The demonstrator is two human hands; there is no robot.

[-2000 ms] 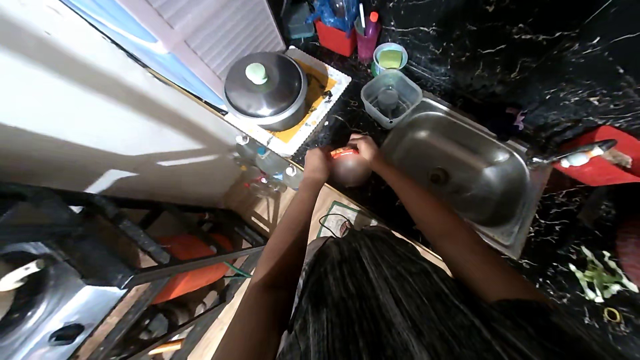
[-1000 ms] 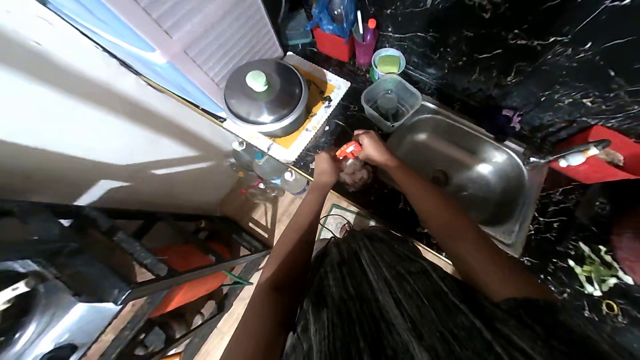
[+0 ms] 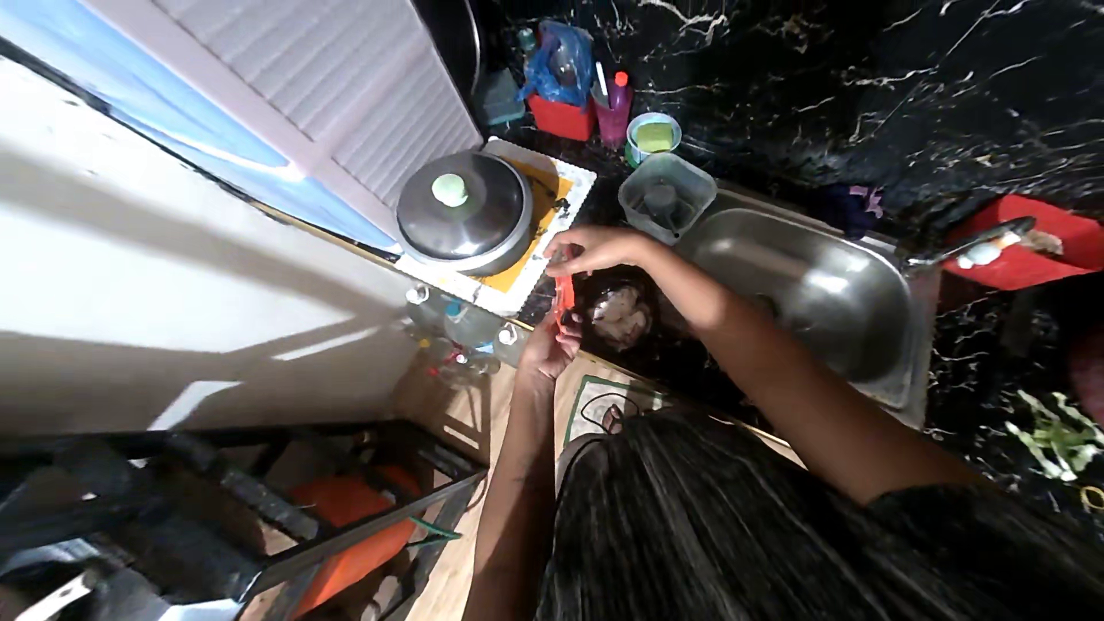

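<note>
My left hand (image 3: 550,345) grips the lower end of a red-orange strip (image 3: 564,297), which looks like plastic packaging. The fingers of my right hand (image 3: 591,250) hold its upper end, so the strip stands between both hands. Just right of it, a pale, lumpy mass of what looks like raw meat (image 3: 621,315) sits on the dark counter; whether a clear bag or bowl holds it I cannot tell. Left of my right hand, a lidded metal pot (image 3: 461,211) rests on a white and yellow mat (image 3: 509,297).
Right of my hands lies a steel sink (image 3: 811,293). Behind it stand a clear plastic container (image 3: 666,194), a tub with a green sponge (image 3: 655,138), a red box (image 3: 561,118) and a pink cup (image 3: 613,116). A red tray (image 3: 1026,267) is at the far right; bottles (image 3: 470,328) stand below the counter edge.
Both hands have moved left, off the pale mass, with the red-orange strip now held between them. One second ago the strip was over the mass.
</note>
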